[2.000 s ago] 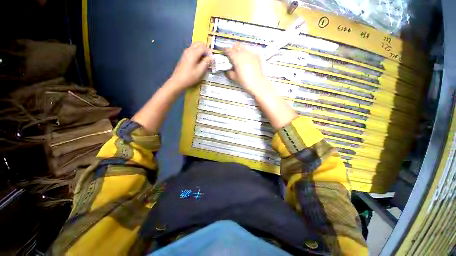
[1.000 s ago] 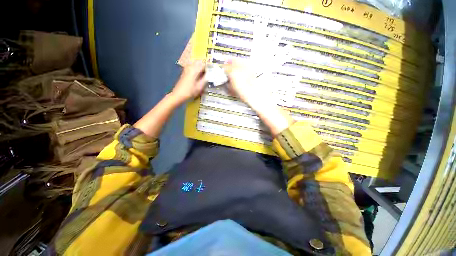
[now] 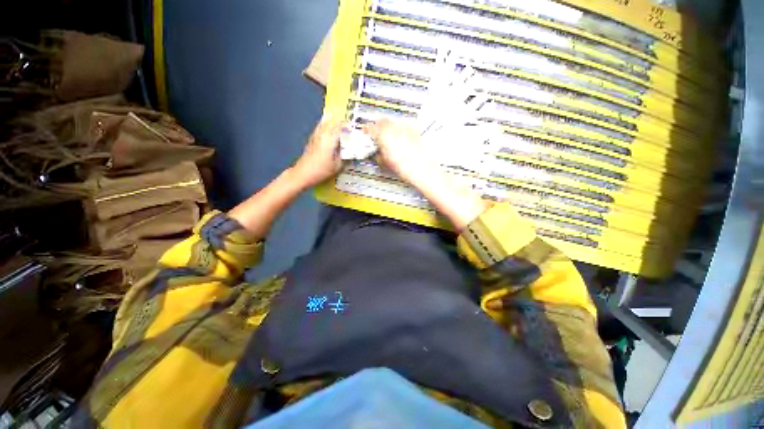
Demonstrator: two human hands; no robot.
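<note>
The yellow slotted zipper template (image 3: 662, 184) lies in front of me, tilted, with long parallel slots. My left hand (image 3: 322, 152) is at its left edge, closed on a small bunch of pale zippers (image 3: 358, 145). My right hand (image 3: 394, 144) is just right of that bunch, fingertips touching it, over the left ends of the slots. More pale zippers (image 3: 461, 105) lie loose across the middle of the board, partly washed out by glare. Some slots near my hands look whitish; others look dark or shiny.
Brown fabric pieces (image 3: 151, 197) are piled at the left. A second yellow board (image 3: 725, 352) lies on the grey metal table (image 3: 699, 335) at the right. A brown cardboard corner (image 3: 319, 63) shows behind the board's left edge.
The board sits higher in the picture and its handwriting is mostly cut off. Both hands have moved down along the left ends of the slots, towards my body, with the pale bunch between them.
</note>
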